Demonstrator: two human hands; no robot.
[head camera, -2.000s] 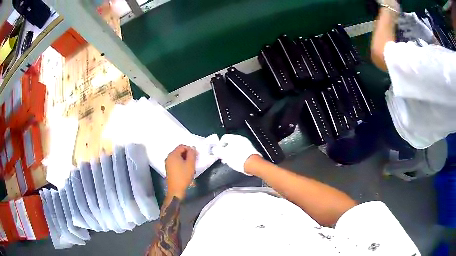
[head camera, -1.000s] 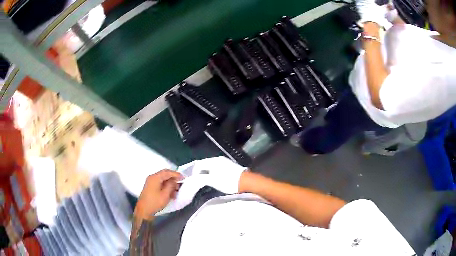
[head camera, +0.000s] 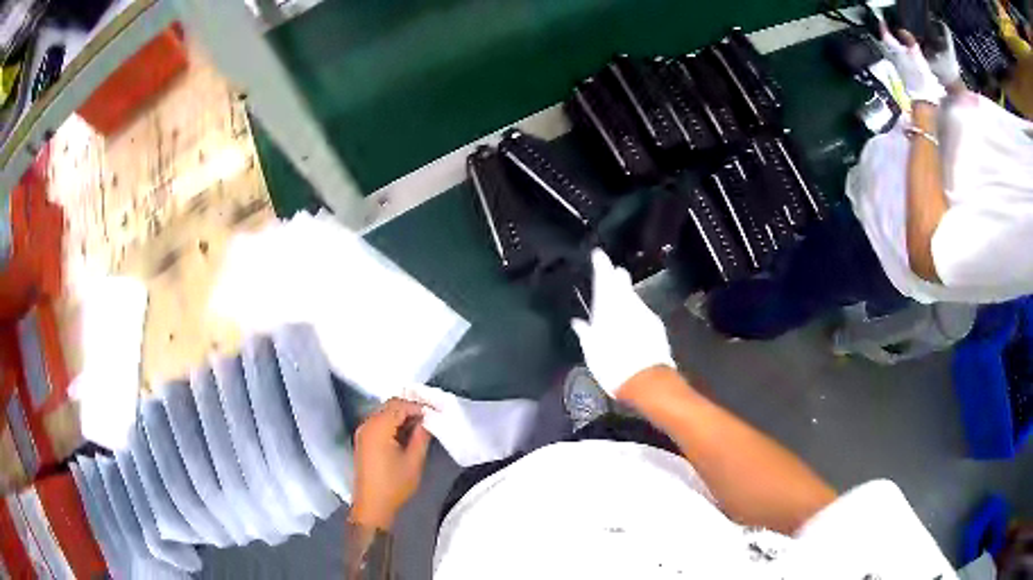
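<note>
My bare left hand (head camera: 389, 453), low left of centre, pinches a thin white protective sleeve (head camera: 481, 428) by one end; the sleeve hangs limp to the right. My right hand (head camera: 625, 329), in a white glove, is at a black electronic unit (head camera: 563, 283) on the green bench, thumb and finger apart at its edge. Whether it grips the unit is unclear. Two more black units (head camera: 549, 179) lie just behind. A sleeve stack (head camera: 380, 306) lies left of them. Bagged units (head camera: 227, 448) stand in a row at the left.
More black units (head camera: 680, 108) lie in two rows along the bench's pale rail (head camera: 453, 170). A metal post (head camera: 297, 125) rises beside the plywood board (head camera: 181, 215). Orange boxes (head camera: 57, 521) are at the left. A gloved co-worker (head camera: 963, 204) works at the right, near blue crates (head camera: 997, 385).
My right hand has let go of the sleeve and moved up and right to the black unit. My left hand keeps the sleeve. The camera view has shifted.
</note>
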